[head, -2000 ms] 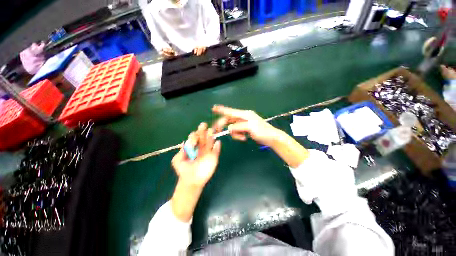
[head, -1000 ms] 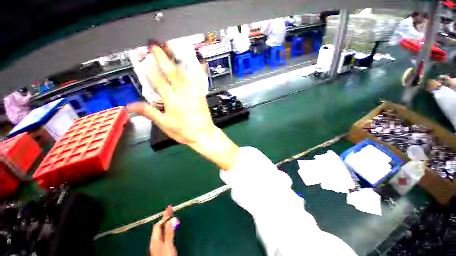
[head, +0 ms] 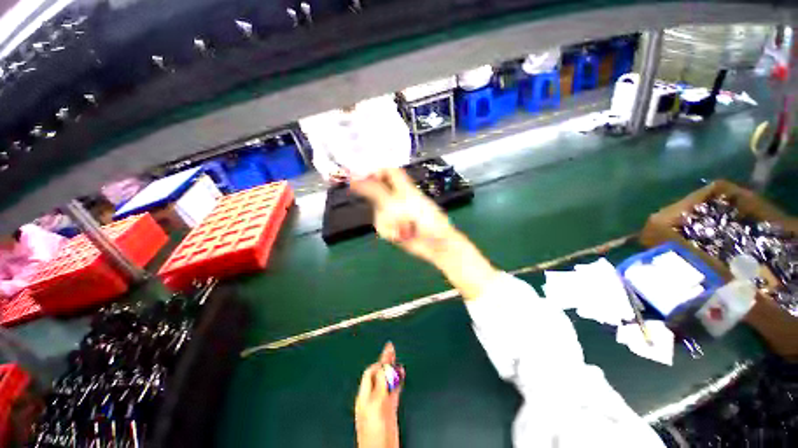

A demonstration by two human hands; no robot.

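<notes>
My left hand (head: 379, 401) is at the lower middle, over the green bench (head: 306, 385), with its wrist cut off by the bottom edge. It holds a small shiny unit (head: 393, 377) with white and purplish glints in its fingertips. My right hand (head: 407, 219) is blurred and stretched forward above the bench. Its fingertips overlap the right part of the black slotted tray (head: 350, 216); whether they touch or hold anything cannot be told. Dark units with metal stand on that tray's right end.
Red compartment trays (head: 236, 229) and a black foam tray of metal-tipped units (head: 114, 376) are at left. White papers (head: 591, 293), a blue tray (head: 632, 267), a bottle (head: 726, 308) and a cardboard box (head: 658, 229) are at right. A shelf (head: 262, 105) crosses overhead. A person in white (head: 359, 138) is opposite.
My hands were close together at mid-bench, then my right hand rose high and forward. It is now lower, by the slotted tray. My left hand is lower in view. The overhead shelf now shows more.
</notes>
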